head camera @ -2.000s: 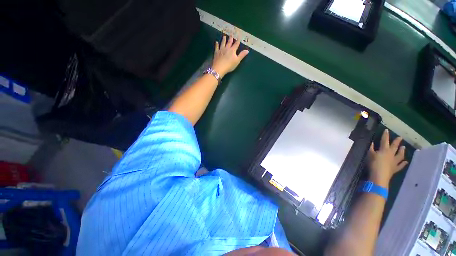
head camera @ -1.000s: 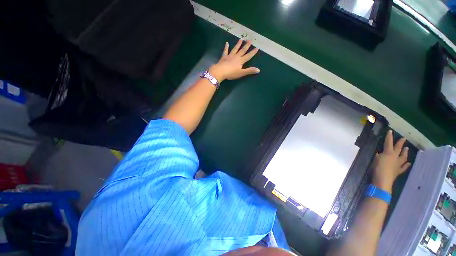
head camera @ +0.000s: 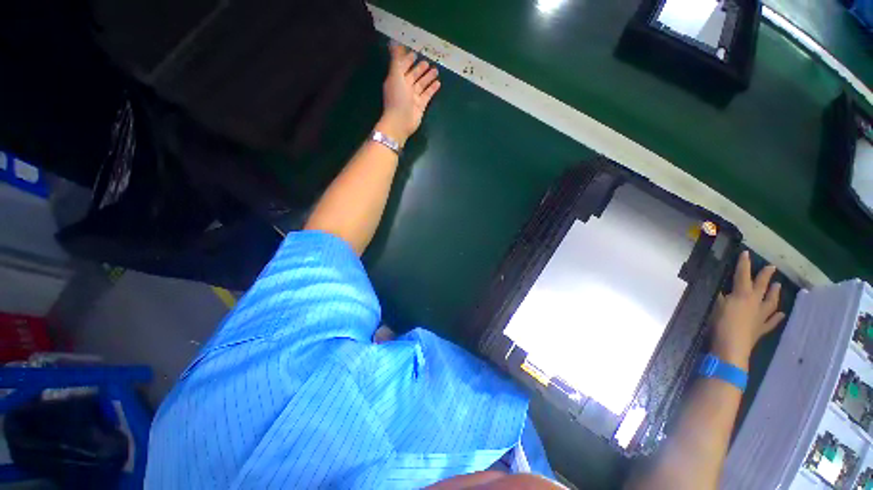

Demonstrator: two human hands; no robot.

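Note:
A tablet housing with a large silver-white display back (head camera: 598, 297) lies in a black tray (head camera: 546, 225) on the green mat, tilted in view. A yellow patch shows at its upper right corner and another at its lower left edge. My left hand (head camera: 410, 94), with a metal bracelet, is well to the left of the tray, by the pale rail, turned partly on its side with fingers apart and nothing seen in it. My right hand (head camera: 747, 311), with a blue wrist band, rests just right of the tray, fingers spread and holding nothing.
A tall white stack of board trays (head camera: 799, 383) stands at the right, with small green boards in compartments. Beyond the pale rail (head camera: 536, 100), two black trays with tablets (head camera: 732, 72) sit on the green belt. Dark stacked material (head camera: 239, 77) is at the upper left; a blue frame (head camera: 77, 373) is lower left.
My left hand has moved left from its flat spread pose and turned more onto its side. My right hand and the tablet have hardly moved.

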